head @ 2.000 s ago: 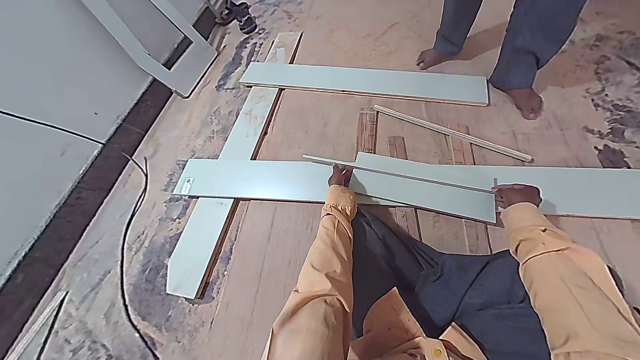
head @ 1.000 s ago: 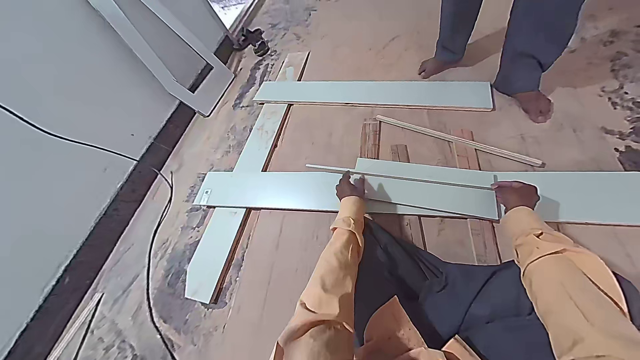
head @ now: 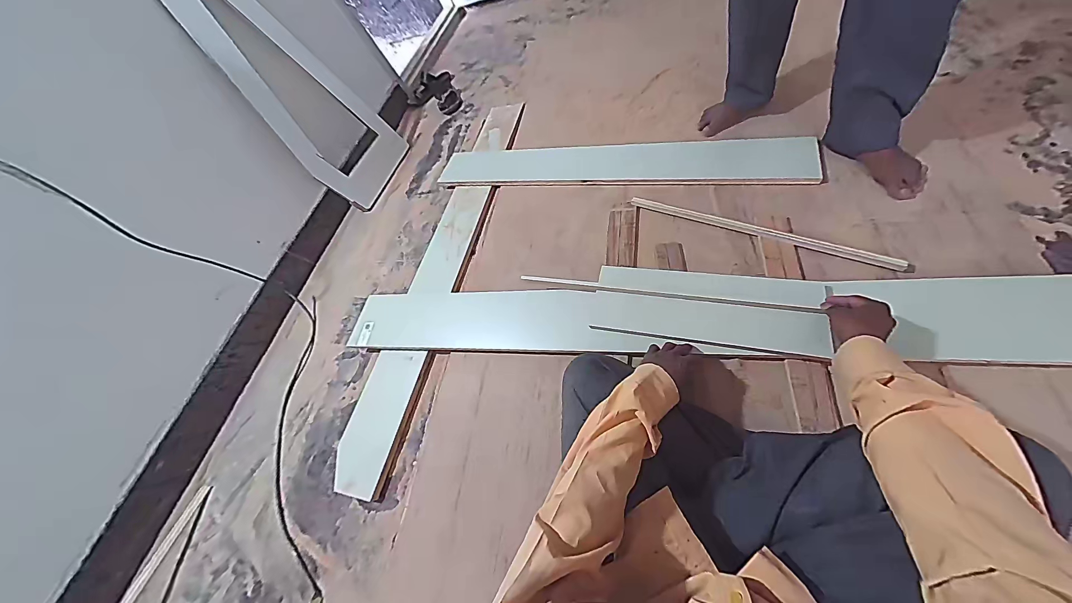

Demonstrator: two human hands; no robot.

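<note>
My right hand [head: 860, 318] grips the right end of a thin light strip [head: 695, 296], which lies slantwise over pale green-white boards. My left hand [head: 672, 358] rests at the near edge of the long pale board [head: 477, 322], by my knee; what its fingers hold, if anything, does not show clearly. A shorter board piece [head: 720, 322] lies at a slight angle on top of the long one. The long board's left end crosses a slanting board [head: 385, 419] on the floor. Another long board [head: 963, 314] extends to the right, partly behind my right hand.
A pale board [head: 628, 163] lies farther off, beside the bare feet of a person [head: 896, 172]. A thin wooden strip [head: 770, 233] and short wood pieces [head: 621, 239] are on the floor. A frame [head: 368, 180] leans on the left wall; a black cable [head: 280, 452] trails below.
My left hand has left the strip and moved down to the near edge of the long board. My right hand stays at the strip's right end.
</note>
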